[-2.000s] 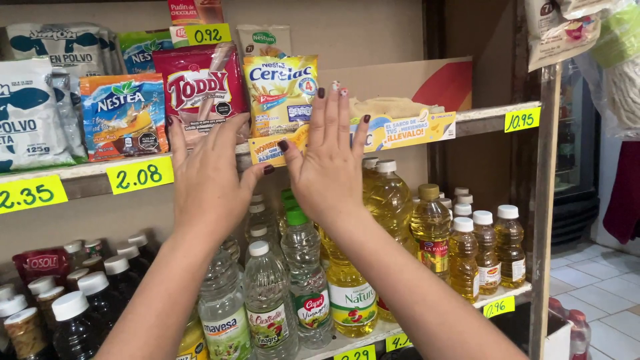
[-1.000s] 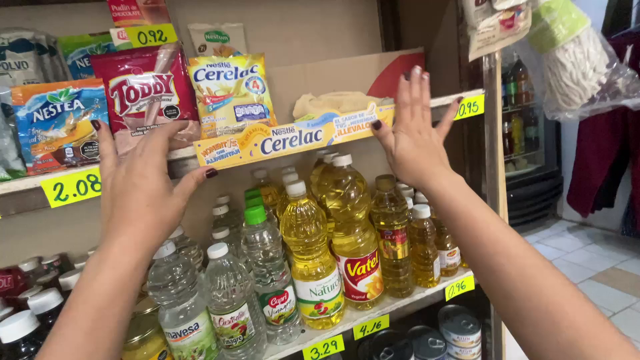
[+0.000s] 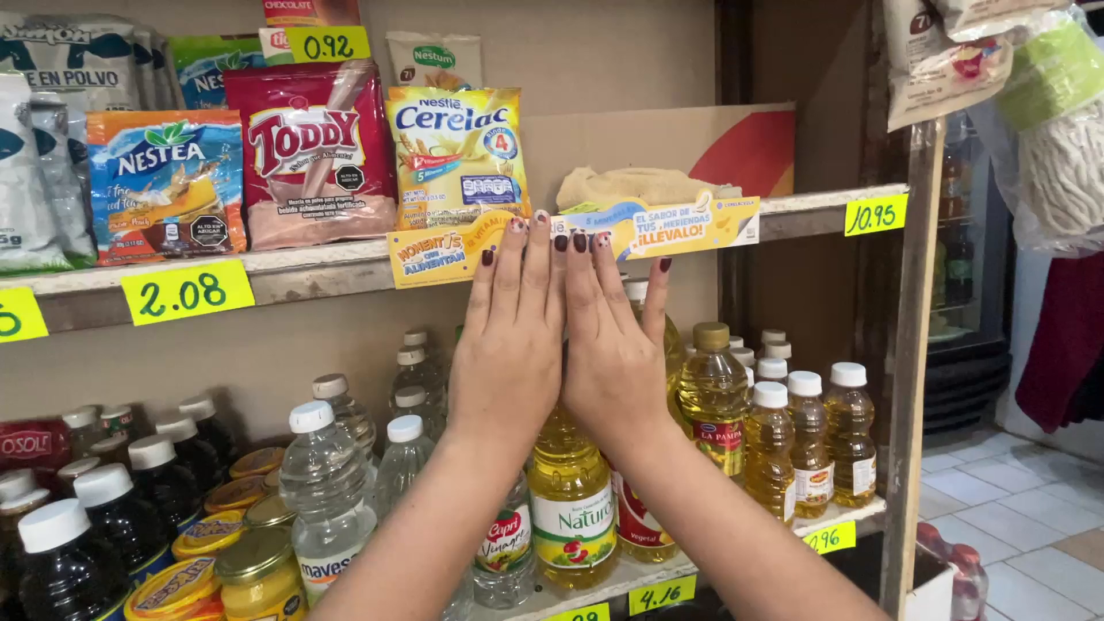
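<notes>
A printed Cerelac shelf strip (image 3: pixel 690 226) lies along the front edge of the upper shelf. My left hand (image 3: pixel 509 345) and my right hand (image 3: pixel 612 345) press flat fingertips on its middle, side by side, covering part of its print. Neither hand grasps anything; the fingers of the right are somewhat spread. Just above the strip's left part stands a yellow Cerelac packet (image 3: pixel 459 155), with a red Toddy pouch (image 3: pixel 309 159) and a Nestea sachet (image 3: pixel 168 185) to its left. Behind the strip, a beige cloth-like item (image 3: pixel 638 185) rests on the shelf.
Below stand oil bottles (image 3: pixel 571 509), vinegar bottles (image 3: pixel 328 483), dark-capped sauce bottles (image 3: pixel 155 474) and yellow-lidded jars (image 3: pixel 177 591). Yellow price tags (image 3: pixel 188 291) mark the shelf edges. A wooden post (image 3: pixel 914 371) bounds the right side, where bagged goods (image 3: pixel 1056 155) hang.
Both hands have come together at the strip's middle; one second ago they were apart, the left near the Toddy pouch and the right at the strip's right end.
</notes>
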